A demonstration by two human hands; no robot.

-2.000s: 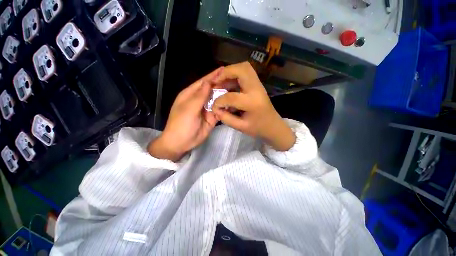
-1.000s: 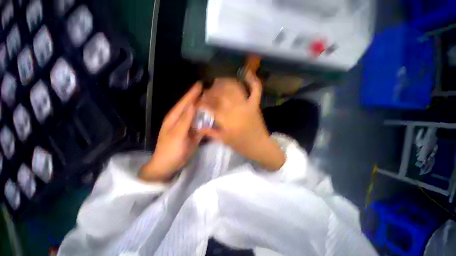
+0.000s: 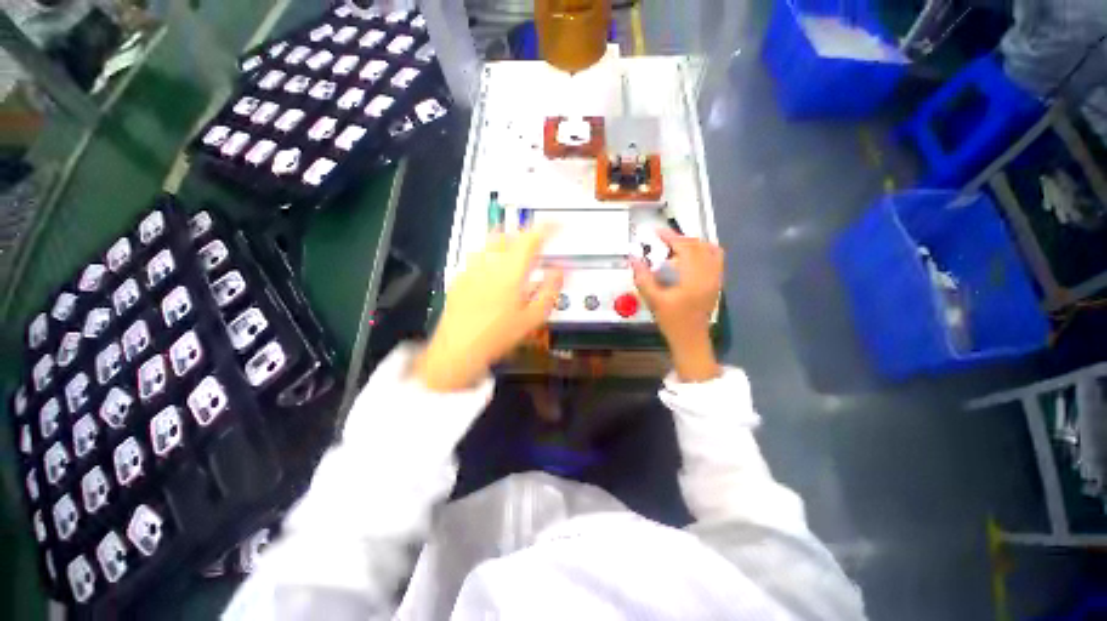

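My right hand (image 3: 690, 291) is over the front right of the white press base (image 3: 480, 164), its fingertips around a small white housing (image 3: 652, 251). My left hand (image 3: 492, 303) is blurred over the front left corner, fingers apart, with nothing seen in it. A pale rectangular block (image 3: 585, 233) lies between the hands. Behind it, the left fixture nest (image 3: 557, 148) carries a white part, and the right fixture nest (image 3: 628, 192) has a dark metal centre. The red emergency stop button (image 3: 626, 303) and start buttons (image 3: 591, 302) are on the front edge.
The gold-orange press head (image 3: 573, 34) stands at the back. A green item (image 3: 495, 209) lies at the left of the base. Black blister trays (image 3: 225, 467) with white housings are at left, another tray (image 3: 291, 182) behind them. Blue crates (image 3: 892, 297) stand on the floor at right.
The view has shifted up to the press. My hands were together at my lap around a white part; they are now apart over the base, with a housing at the right fingers.
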